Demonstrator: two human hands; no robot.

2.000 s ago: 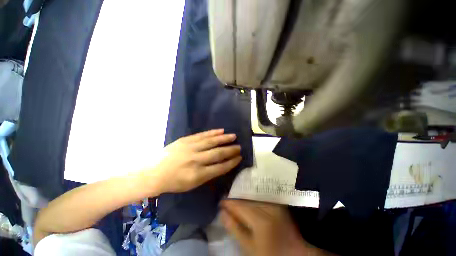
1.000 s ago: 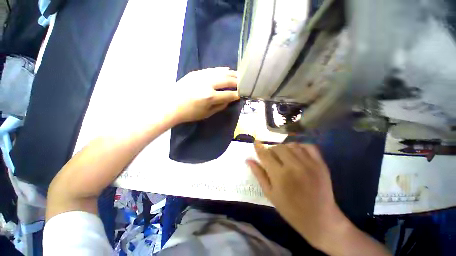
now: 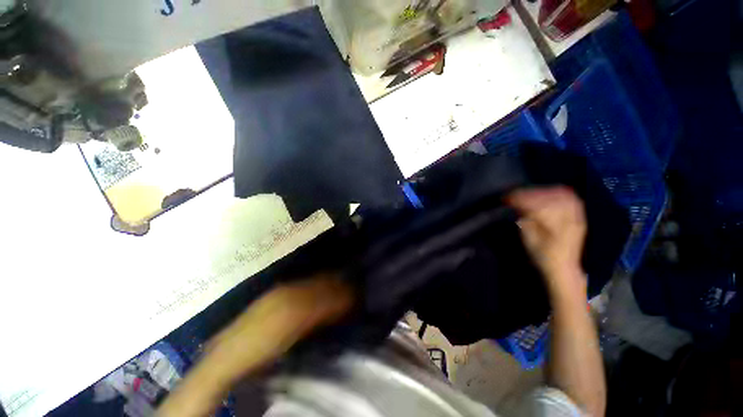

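Observation:
A dark cloth bundle (image 3: 456, 261) hangs over my lap in front of the table edge. My right hand (image 3: 552, 224) grips its far right part, fingers closed on the cloth. My left hand (image 3: 314, 301) is motion-blurred at the cloth's left end; its fingers are hidden against the dark cloth, so its grip cannot be told. Dark cut pieces (image 3: 301, 114) with notched ends lie on the white table and reach past its front edge. The sewing machine head (image 3: 90, 106) is at the upper left, cut off by the frame.
Printed ruler marks (image 3: 236, 265) run along the white table's front edge. Red and black snips (image 3: 419, 67) lie behind the cut pieces. A blue plastic basket (image 3: 607, 130) stands at the right. Fabric scraps (image 3: 155, 370) show below the table at the lower left.
The view has swung right. Both hands have left the needle area and are over my lap. The right hand now holds dark cloth beside the table; the machine head has shifted to the upper left.

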